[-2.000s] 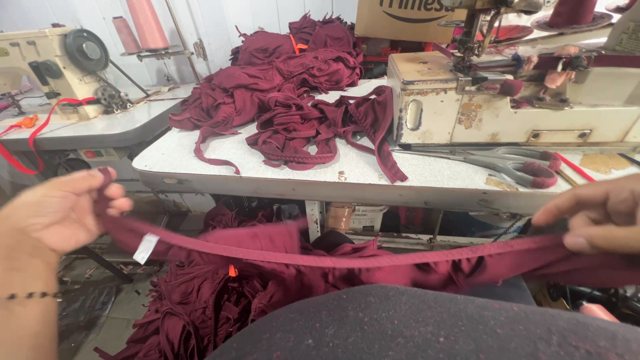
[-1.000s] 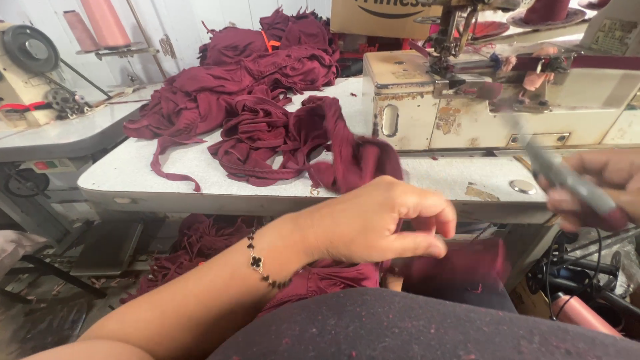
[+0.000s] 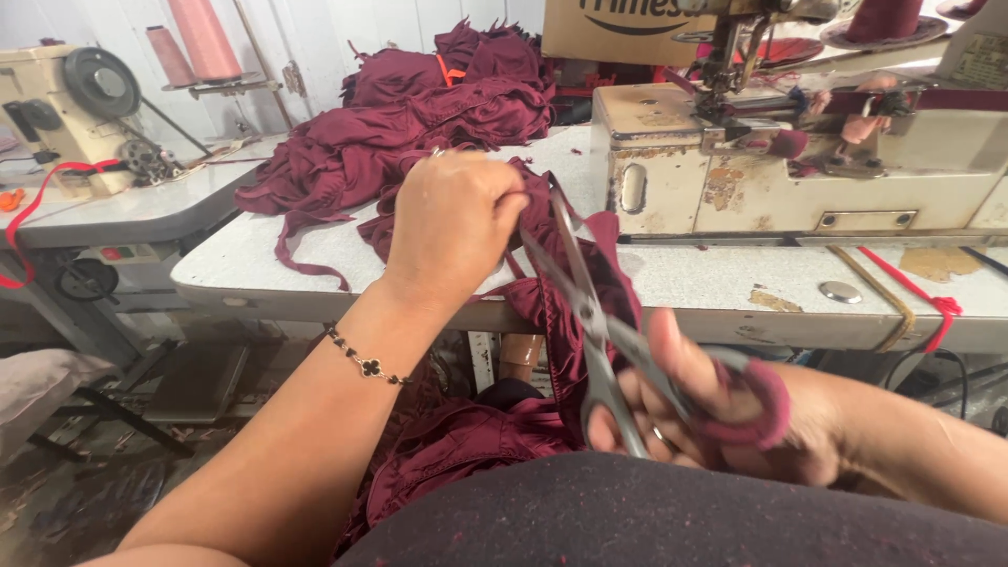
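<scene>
My left hand (image 3: 461, 216), a beaded bracelet on its wrist, pinches part of the maroon fabric over the table; its fingertips are partly hidden. My right hand (image 3: 693, 402) holds metal scissors (image 3: 589, 311) with cloth wound round one handle. The blades stand apart and point up at the fabric beside my left hand. Maroon garment pieces (image 3: 602, 276) hang over the table edge behind the scissors. More maroon fabric (image 3: 472, 433) lies below, by my lap.
A heap of maroon garments (image 3: 409, 134) lies on the white table (image 3: 236, 252). An industrial sewing machine (image 3: 772, 165) stands at the right, another sewing machine (image 3: 47, 110) at the left. A cardboard box (image 3: 614, 35) is behind. Red and tan strips (image 3: 906, 279) hang over the table edge.
The scissors lay on the table two seconds ago; my right hand has brought them left to the fabric. My left hand has moved up from the lap to the fabric over the table.
</scene>
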